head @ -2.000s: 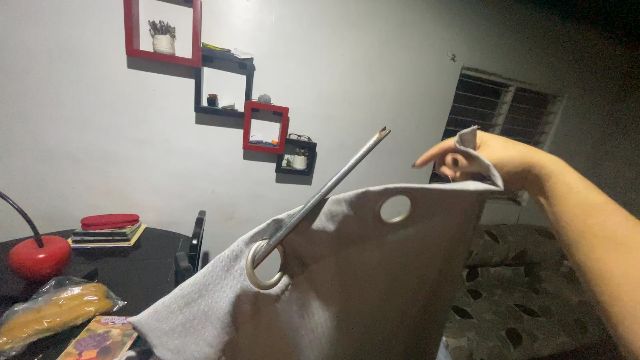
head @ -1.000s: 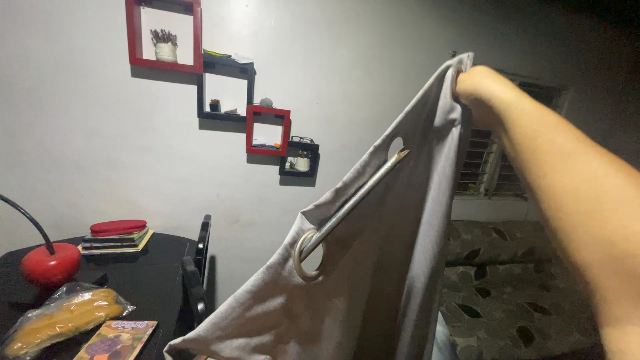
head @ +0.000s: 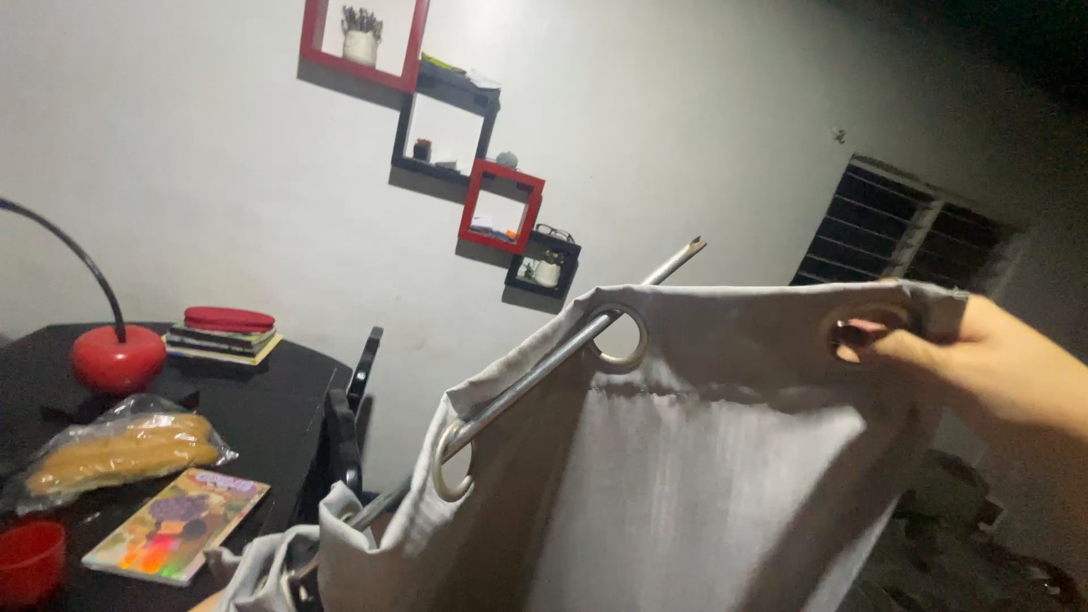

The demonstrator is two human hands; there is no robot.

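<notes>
A grey eyelet curtain (head: 705, 476) hangs across the lower middle and right. A metal curtain rod (head: 535, 374) slants up to the right through several of its metal eyelets, its bare end rising above the top hem. My right hand (head: 960, 357) pinches the curtain's top corner at the right, with fingertips showing at an eyelet off the rod's end. At the bottom left edge, only a sliver of my left hand (head: 206, 603) shows beside the bunched curtain and the rod's lower part; its fingers are hidden.
To the left, a black table (head: 246, 425) bears a red cherry-shaped object (head: 119, 359), stacked books (head: 223, 340), bagged bread (head: 127, 452), a booklet (head: 178, 525) and a red container (head: 32, 561). A black chair (head: 344, 433) stands beside it. Box shelves (head: 501, 204) and a louvred window (head: 901, 225) are behind.
My right hand has come down from its raised position, with the curtain's corner in it. The rod now passes through another eyelet, and its end sticks out above the hem.
</notes>
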